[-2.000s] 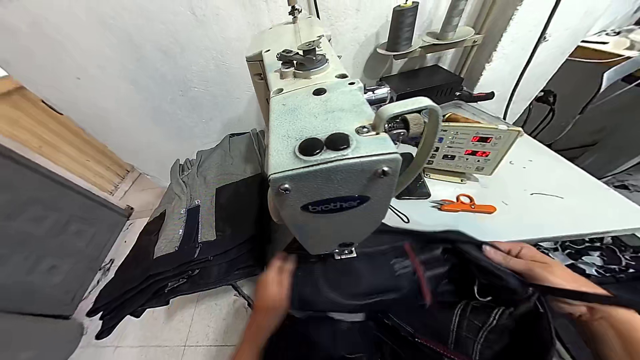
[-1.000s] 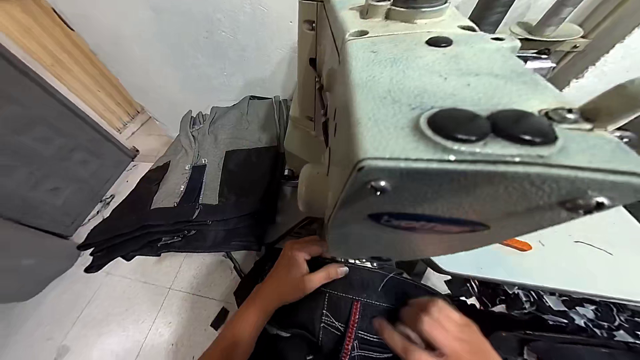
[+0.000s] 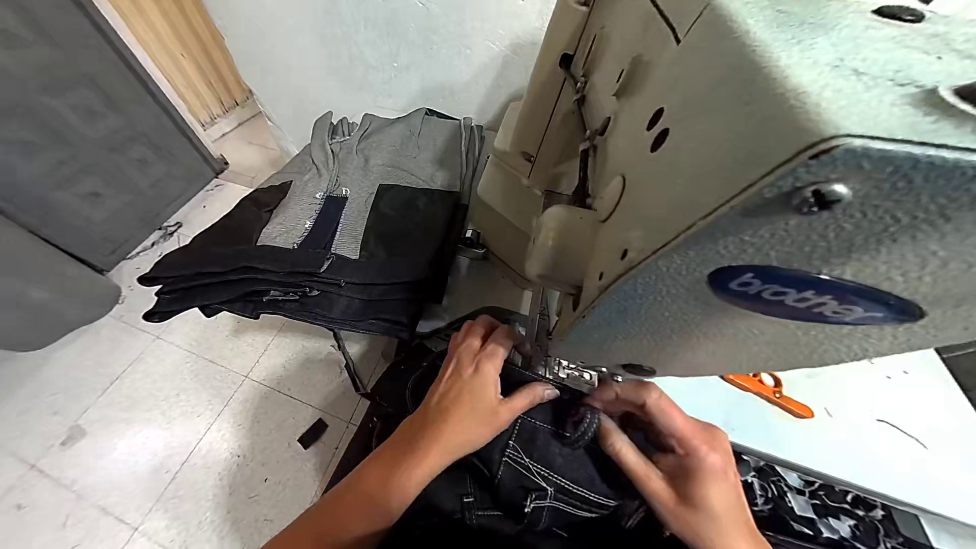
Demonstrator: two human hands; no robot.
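Observation:
A pair of dark jeans (image 3: 557, 473) with white topstitching lies under the presser foot (image 3: 572, 374) of a Brother industrial sewing machine (image 3: 686, 252). My left hand (image 3: 476, 389) rests on the fabric just left of the foot, its thumb pressing near the waist edge. My right hand (image 3: 679, 450) pinches a curled dark fabric strip, seemingly a belt loop (image 3: 583, 427), between thumb and fingers, just below and right of the foot. The machine head hides part of the worktop, and the needle itself cannot be made out.
Folded dark garments with grey lining (image 3: 358, 229) are stacked left of the machine. Orange thread snips (image 3: 768, 393) lie on the white worktop (image 3: 869, 427) at right. Fabric scraps (image 3: 816, 499) sit along its front edge. A dark scrap (image 3: 312, 433) is on the tiled floor.
The view has moved much closer to the machine. My right hand, first at the right of the garment, has come in beside the presser foot and now grips the curled strip. My left hand stays near the foot.

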